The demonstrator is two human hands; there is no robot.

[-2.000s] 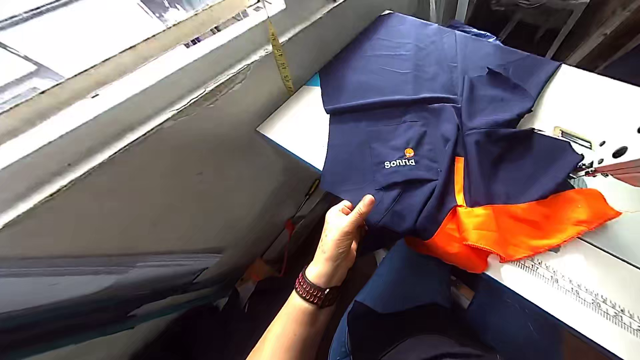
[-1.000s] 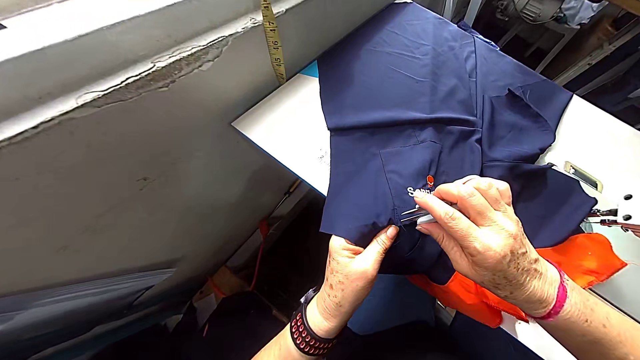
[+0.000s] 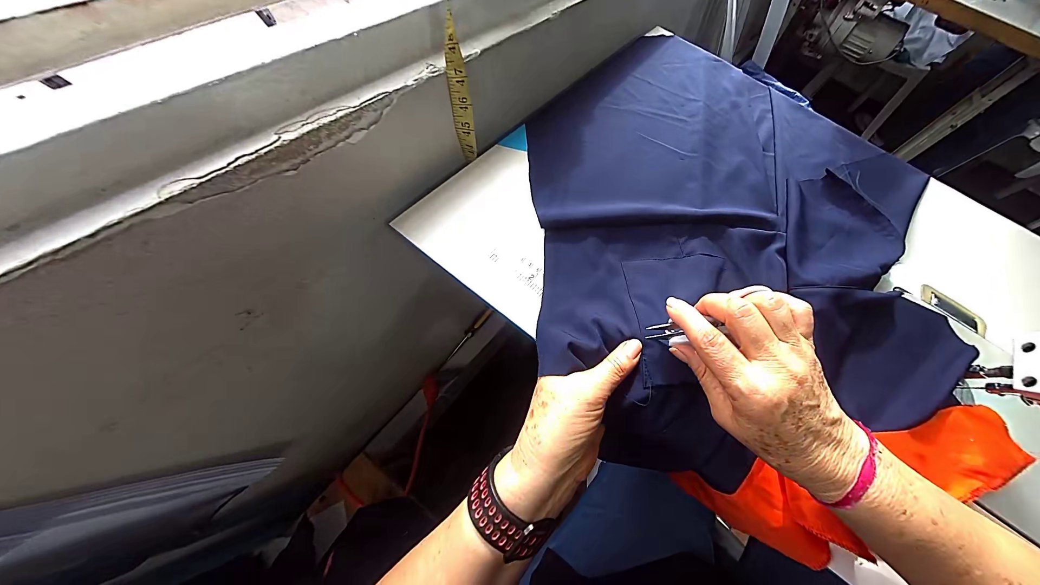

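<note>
A navy fabric garment piece (image 3: 658,179) lies over the white table, with a stitched pocket (image 3: 666,280) near its lower middle. My left hand (image 3: 573,414) pinches the cloth beside the pocket's edge, thumb on top. In my right hand (image 3: 764,382) are small metal thread snips (image 3: 668,331), their two points slightly apart over the pocket edge, close to my left thumb. A loose thread hangs just below. The embroidery on the pocket is hidden behind my right hand. Orange fabric (image 3: 959,451) extends from under the navy cloth at the lower right.
The white table (image 3: 479,219) has its left corner near a grey wall (image 3: 284,341). A yellow measuring tape (image 3: 460,97) hangs against the wall. Metal parts of a sewing machine (image 3: 1025,363) stand at the right edge. Another table and a motor are at the upper right.
Two seconds ago only my left hand was in view, on the cloth's lower edge. My right hand has come in with the snips, which have moved along the pocket edge since.
</note>
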